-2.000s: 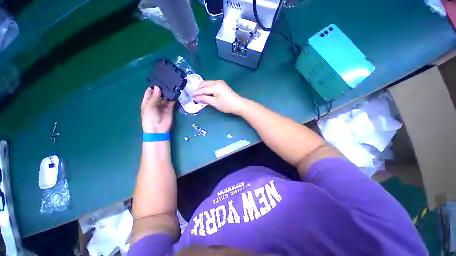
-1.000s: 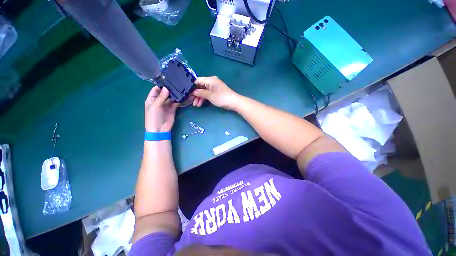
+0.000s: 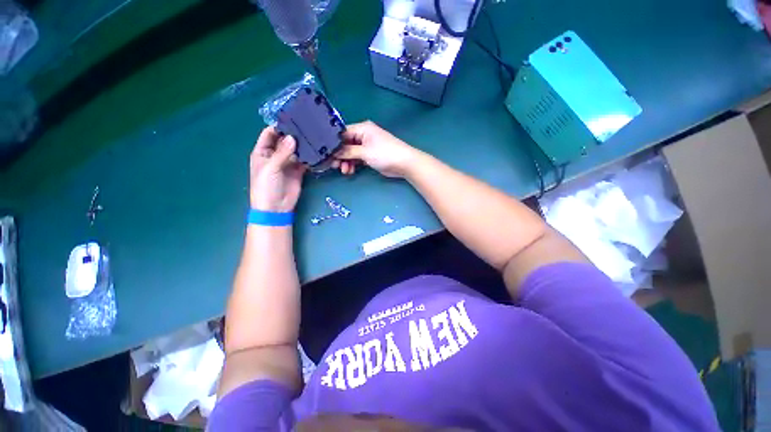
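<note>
A black inner plate (image 3: 311, 126) with notched edges lies over the white housing, of which only a thin rim shows. Crinkled clear film (image 3: 287, 95) sticks out behind it. My left hand (image 3: 277, 169) grips its lower left edge, with the thumb on the black face. My right hand (image 3: 374, 149) holds its right edge with the fingertips. The grey electric screwdriver (image 3: 292, 25) hangs just above, its bit apart from the plate. Whether the plate is fully seated in the housing I cannot tell.
A silver box with a metal mechanism (image 3: 414, 66) and a teal box (image 3: 573, 97) stand behind at right. Small cable pieces (image 3: 331, 210) and a white strip (image 3: 393, 240) lie near the bench edge. Another white housing (image 3: 83, 270) lies left on film. Cardboard (image 3: 719, 219) is at right.
The black plate has moved from beside the white housing to over it. My right hand now holds the plate's edge. The screwdriver came down to the plate, then moved up and away.
</note>
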